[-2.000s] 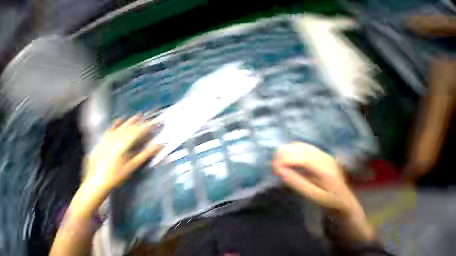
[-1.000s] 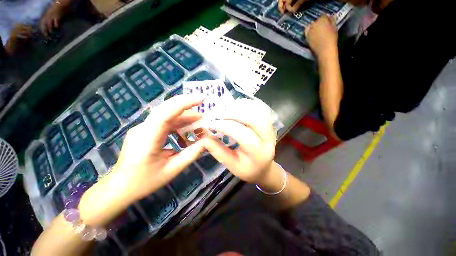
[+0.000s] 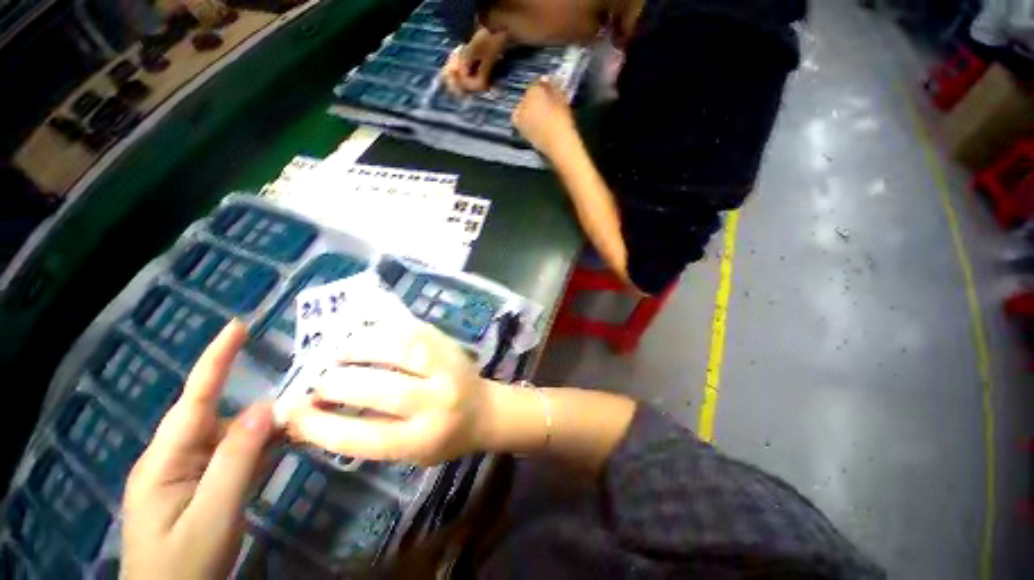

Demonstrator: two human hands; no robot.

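Observation:
My right hand [image 3: 391, 397], bright and partly blurred, has its fingers curled around a white die-cut adhesive sheet [image 3: 329, 312] with dark loop-shaped marks. The sheet stands up above the tray. My left hand [image 3: 198, 465] is at the lower left, thumb and forefinger apart, its thumb tip close to my right fingertips. Whether a small piece is between the fingertips cannot be told. Below both hands lies the blister tray [image 3: 68, 340] with dark teal phone housings [image 3: 176, 312] in its pockets. My hands hide the tray's middle.
White perforated sheets [image 3: 386, 210] lie fanned on the green bench [image 3: 522, 221] beyond the tray. Another person [image 3: 692, 125] works at a second tray [image 3: 431, 96]. A red stool [image 3: 607, 312] stands by the bench. The grey floor [image 3: 828, 329] with yellow lines is at right.
The view has turned right, so tray and hands appear further left and more floor shows. My left hand has opened away from my right hand, which still holds the sheet.

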